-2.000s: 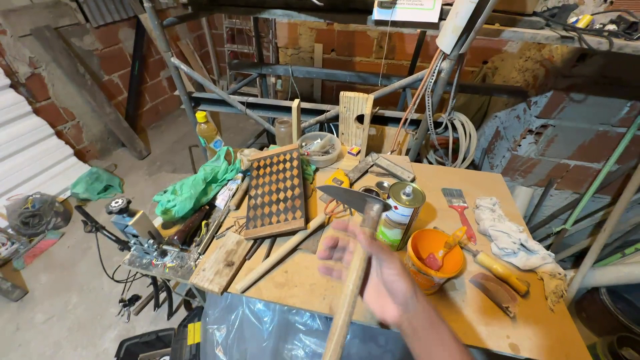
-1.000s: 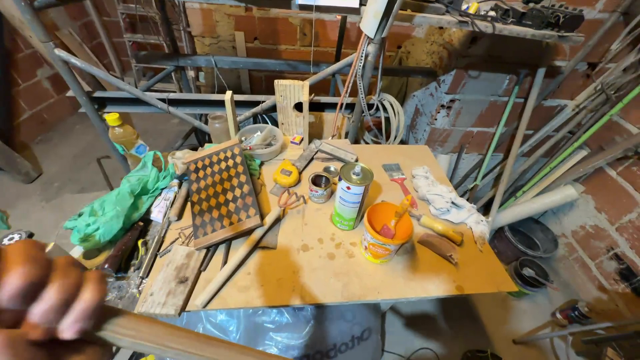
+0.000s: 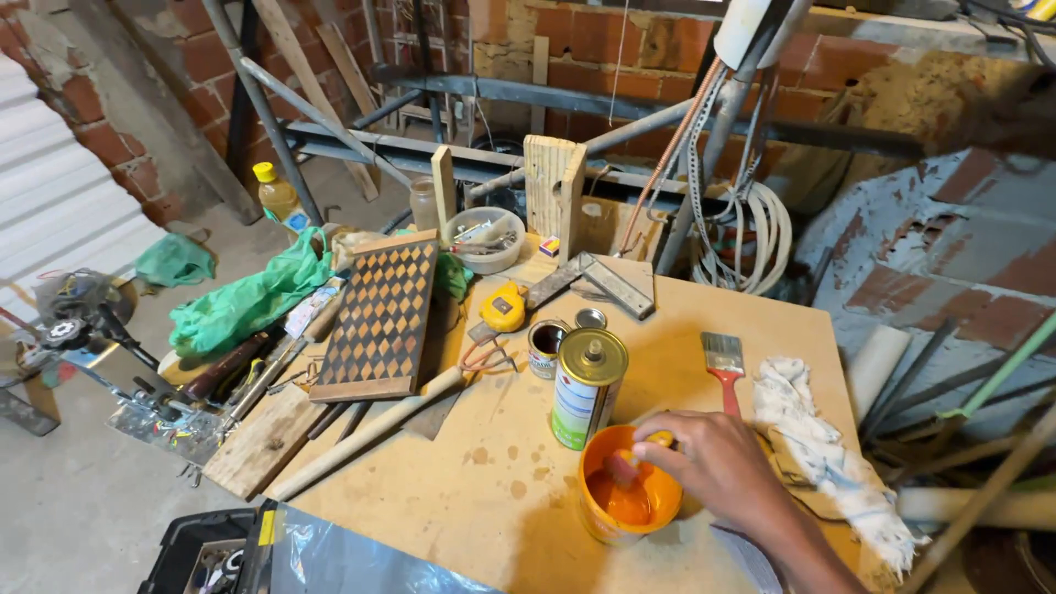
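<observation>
My right hand (image 3: 701, 458) holds the yellow handle of a small paintbrush (image 3: 624, 469), its head down inside an orange plastic pot (image 3: 606, 524) with orange-looking liquid at the bottom. Behind the pot stands a metal can with a gold top (image 3: 587, 388), beside a small open tin of dark liquid (image 3: 545, 351). A flat brush with a red handle (image 3: 723, 363) lies to the right, next to a crumpled white rag (image 3: 804, 429). My left hand is out of view.
A diamond-patterned wooden board (image 3: 379, 318), a hand cultivator with a long wooden handle (image 3: 371, 429), a yellow tape measure (image 3: 504, 307) and a metal square (image 3: 590, 280) lie on the table. Green plastic bags (image 3: 247, 301) are at the left, and a tub of small items (image 3: 487, 239) stands at the back.
The wooden-handled, metal-headed tool seen in hand two seconds ago is out of view. My right hand now grips the small brush in the orange pot. The view has shifted.
</observation>
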